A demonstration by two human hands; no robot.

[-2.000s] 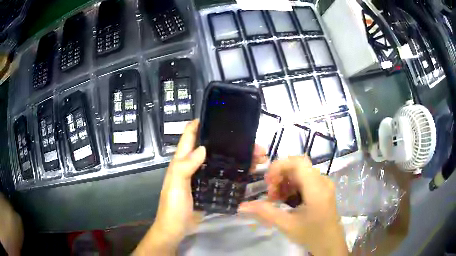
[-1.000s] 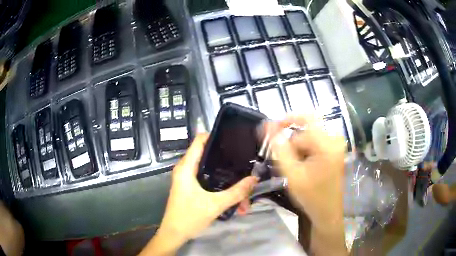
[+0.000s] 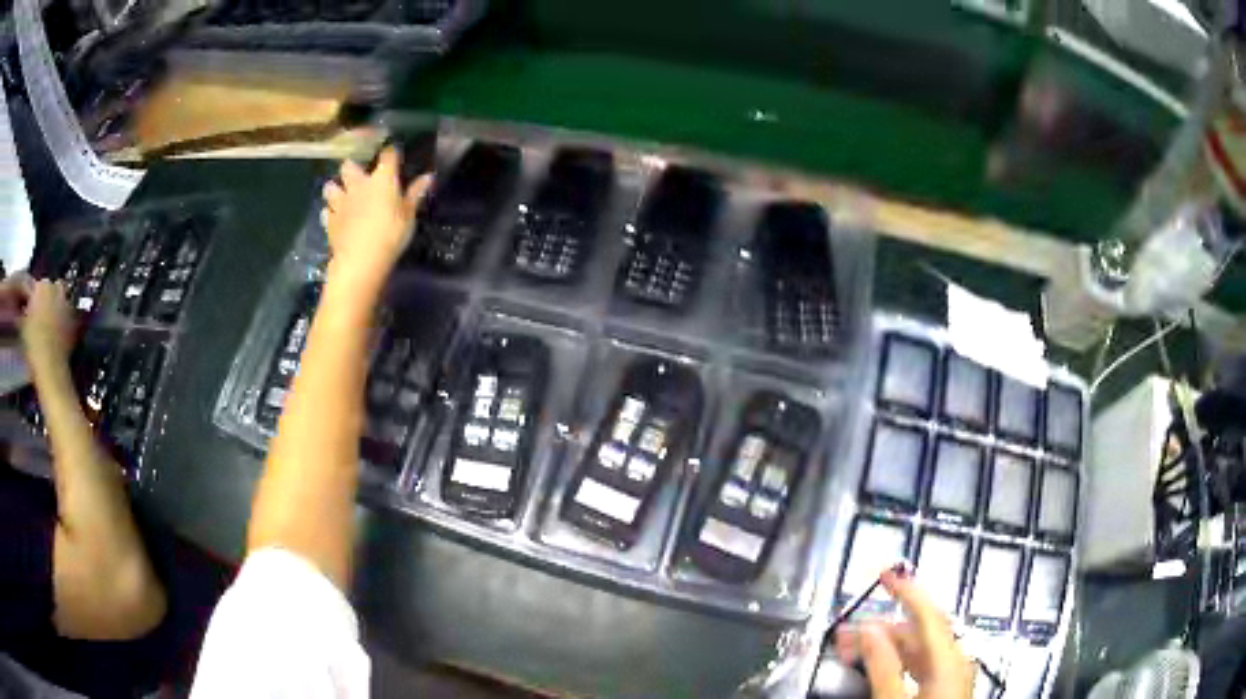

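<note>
The large clear phone tray [image 3: 540, 553] holds black keypad phones [image 3: 551, 225] in the far row and phones back side up [image 3: 495, 426] in the near row. My left hand [image 3: 369, 212] is at the tray's far left corner, its fingers spread at a dark phone [image 3: 414, 148]; I cannot tell whether they grip it. My right hand [image 3: 905, 653], cut off by the bottom edge, is over the near part of the lens tray [image 3: 858, 481]. A thin black edge, perhaps of a loose window frame [image 3: 854, 602], meets a fingertip; grip unclear. Rows of framed windows [image 3: 898, 462] lie beyond.
Another person's arm [image 3: 85, 478] and a second tray of phones [image 3: 144, 280] are at the left. A white paper [image 3: 995, 332] lies at the lens tray's far edge. A white box [image 3: 1131, 471] and part of the fan [image 3: 1161, 679] are at the right.
The view has swung left. My left hand has moved from in front of me to the tray's far left corner. My hands have parted, and no phone shows between them now.
</note>
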